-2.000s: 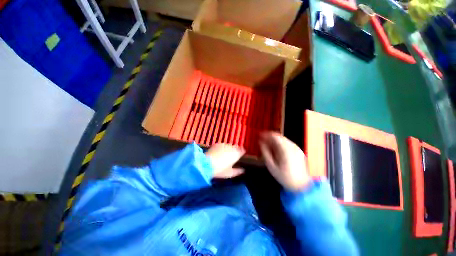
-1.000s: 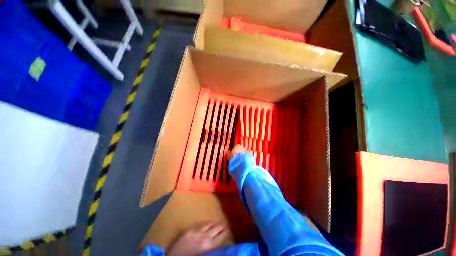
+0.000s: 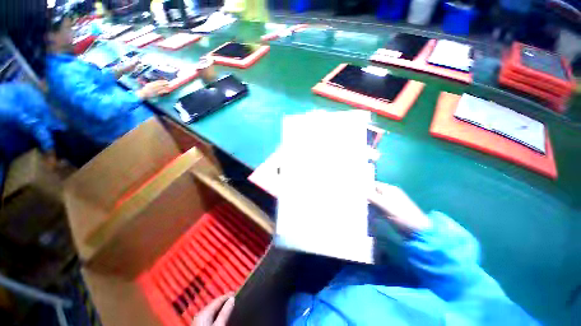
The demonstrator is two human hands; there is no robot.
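A white-faced screen panel (image 3: 325,184) is held up in front of me over the bench edge, tilted and overexposed. My right hand (image 3: 396,205) grips its right edge; the fingers behind it are hidden. My left hand (image 3: 215,312) is at the near edge of the carton (image 3: 102,293), cut off by the bottom of the picture; its grip cannot be told. The red-orange slotted insert (image 3: 204,264) lies inside the carton, with dark pieces in some slots. A foam tray (image 3: 263,175) shows partly behind the panel.
Foam trays with screens lie on the green bench (image 3: 286,83), including a black one (image 3: 369,81) and a white-backed one (image 3: 503,121). Stacked trays (image 3: 535,76) stand at far right. Black panels (image 3: 211,97) lie left. A person in blue (image 3: 89,95) works at the left.
The view has swung from the carton towards the bench. My right hand has come out of the carton and now holds a white-faced panel. My left hand stays near the carton's near side.
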